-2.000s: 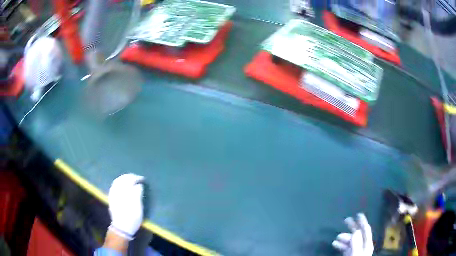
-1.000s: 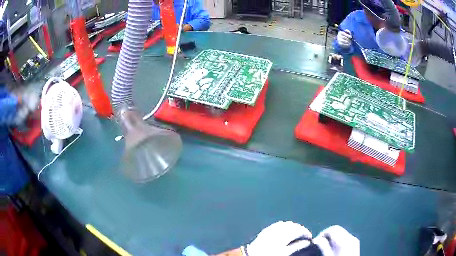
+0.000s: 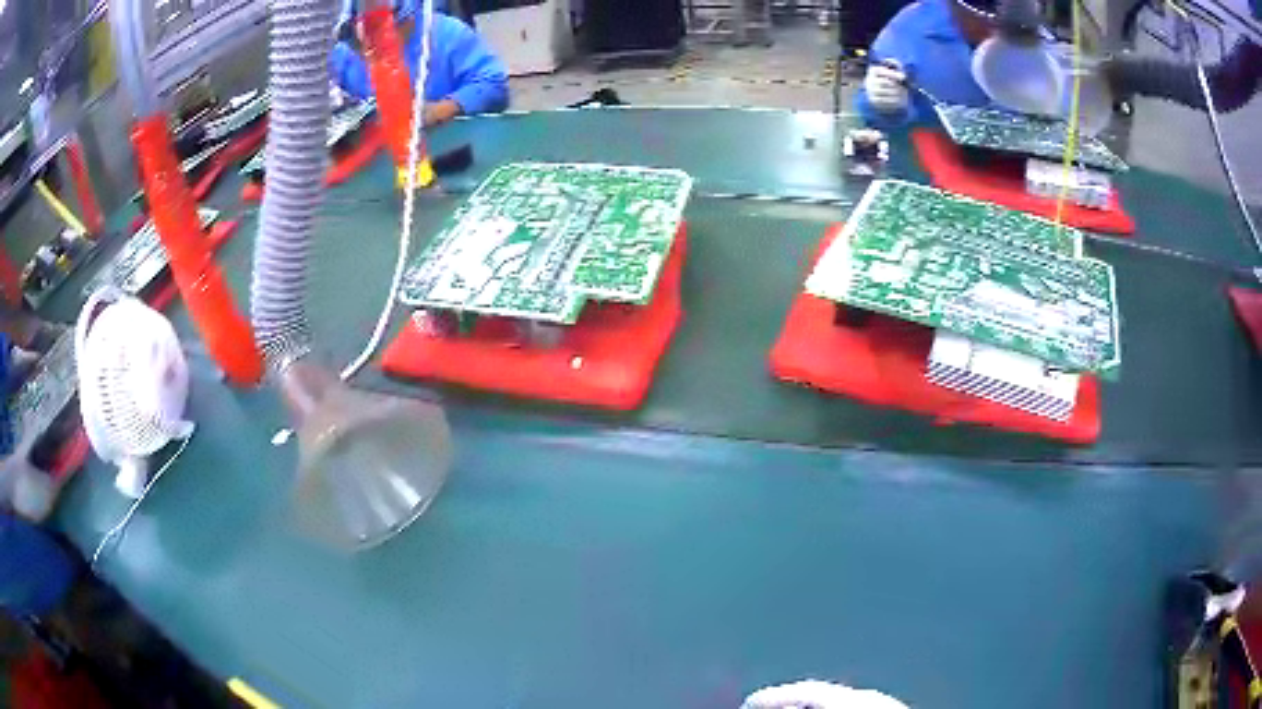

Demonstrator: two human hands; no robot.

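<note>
A white-gloved hand shows only as a sliver at the bottom edge, right of centre. Whether it is my left or right hand, and what it holds, cannot be told. A green circuit board lies solder side up, raised over a red pallet, left of centre. A second green board sits tilted over another red pallet on the right. A silvery finned heat sink shows under its front edge. Neither board is touched by a hand.
A clear funnel on a grey ribbed hose hangs at left, beside a white fan. A dark holder stands at the right edge. Two people in blue are across the green bench. Thin cords hang down.
The view has swung up from the near bench edge, then slightly right. Two gloved hands were together at the bottom one second ago; now only one glove sliver shows.
</note>
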